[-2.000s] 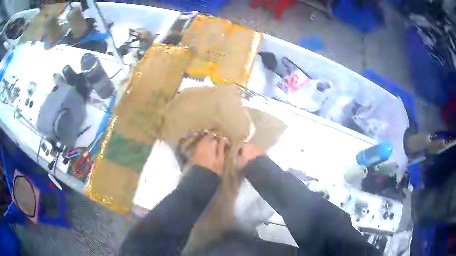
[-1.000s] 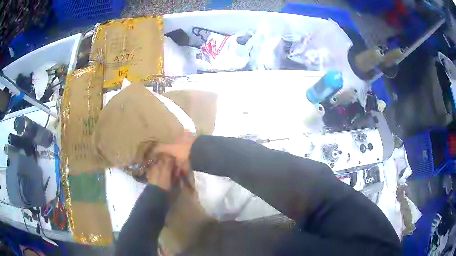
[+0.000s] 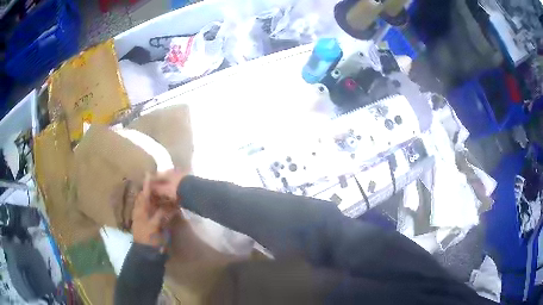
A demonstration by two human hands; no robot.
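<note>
A tan garment piece point(image 3: 110, 164) with a white edge lies at the left of the table, gathered towards my hands. More tan cloth point(image 3: 193, 247) hangs from my hands towards my body. My left hand point(image 3: 147, 217) and my right hand point(image 3: 167, 186) are close together at the gathered cloth, fingers bent. My left hand grips the gathered cloth; my right hand's fingertips are at the same spot, blurred, and their hold is unclear. Another tan piece point(image 3: 172, 128) lies flat beside the first.
Cardboard sheets point(image 3: 89, 92) with yellow tape lie at the left. A white machine bed point(image 3: 345, 143) with dark knobs, a blue bottle point(image 3: 322, 59) and thread cones point(image 3: 363, 15) are at the right. Clear plastic bags point(image 3: 238, 39) lie in the trough. White cloth point(image 3: 446, 179) hangs at the table end.
The view has turned and shifted right, so table and cardboard appear further left. Both hands stay together at the gathered cloth, closer together than two seconds ago.
</note>
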